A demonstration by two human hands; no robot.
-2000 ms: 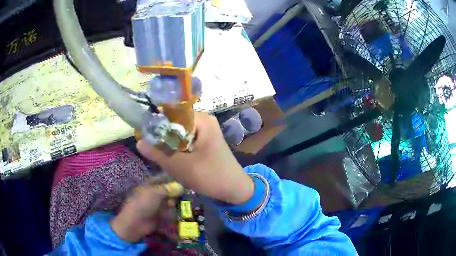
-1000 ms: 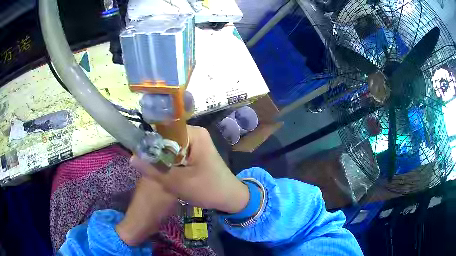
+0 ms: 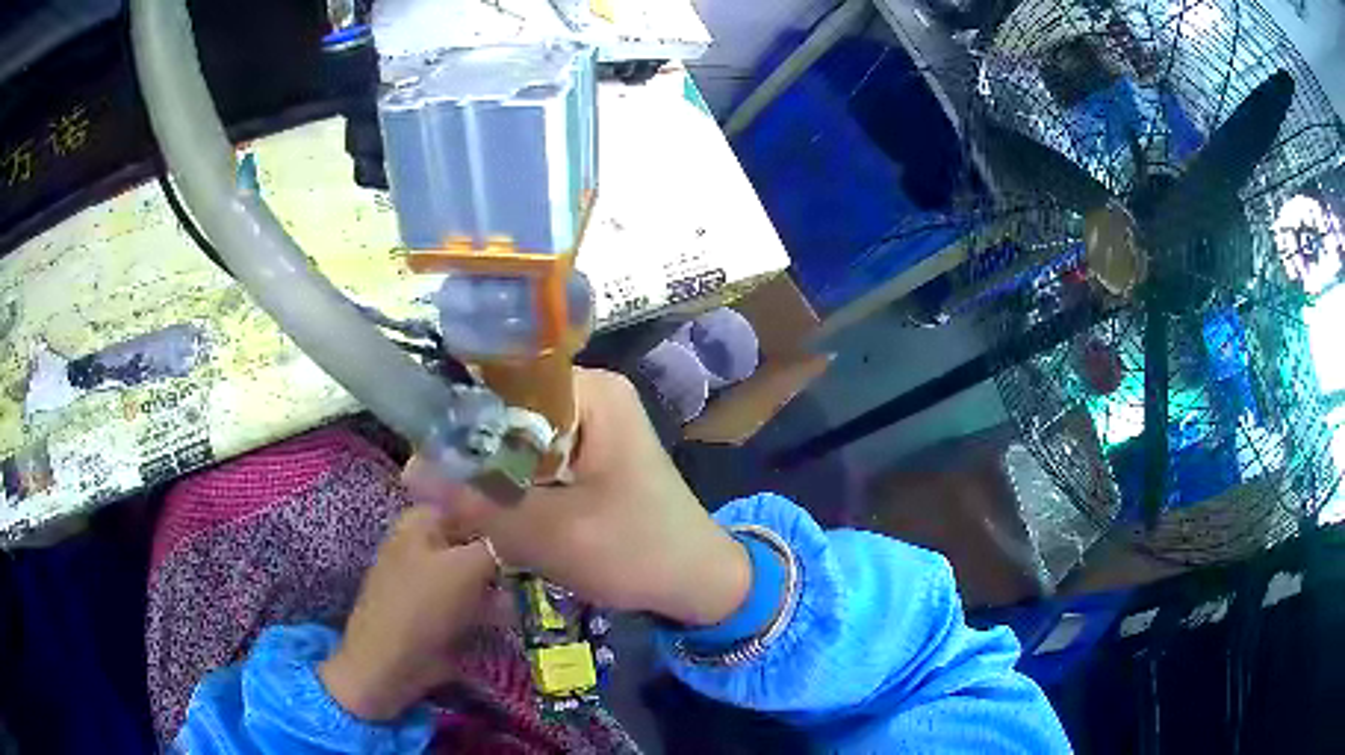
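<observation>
My right hand (image 3: 598, 509) is closed around the orange-brown handle of the glue gun (image 3: 509, 317), which has a large silver block on top. A thick pale grey supply hose (image 3: 280, 280) curves down to the metal hose fitting (image 3: 494, 443) beside this hand. My left hand (image 3: 413, 597) is below and left of it, over my lap, its fingertips partly hidden behind my right hand. A power supply board (image 3: 562, 668) with yellow blocks hangs below both hands. Its upper end is hidden, as is the gun's tip; my left fingers seem to hold it there.
The worktop covered with printed cardboard (image 3: 89, 303) lies ahead and left. A black bin (image 3: 74, 140) stands at the far left. Grey round rolls (image 3: 701, 362) sit in an open carton right of my hands. A large black fan (image 3: 1158, 251) stands at the right.
Since the first frame, my left hand has come up close under my right hand. Since one second ago, the gun has shifted slightly right and more of the board's upper part shows.
</observation>
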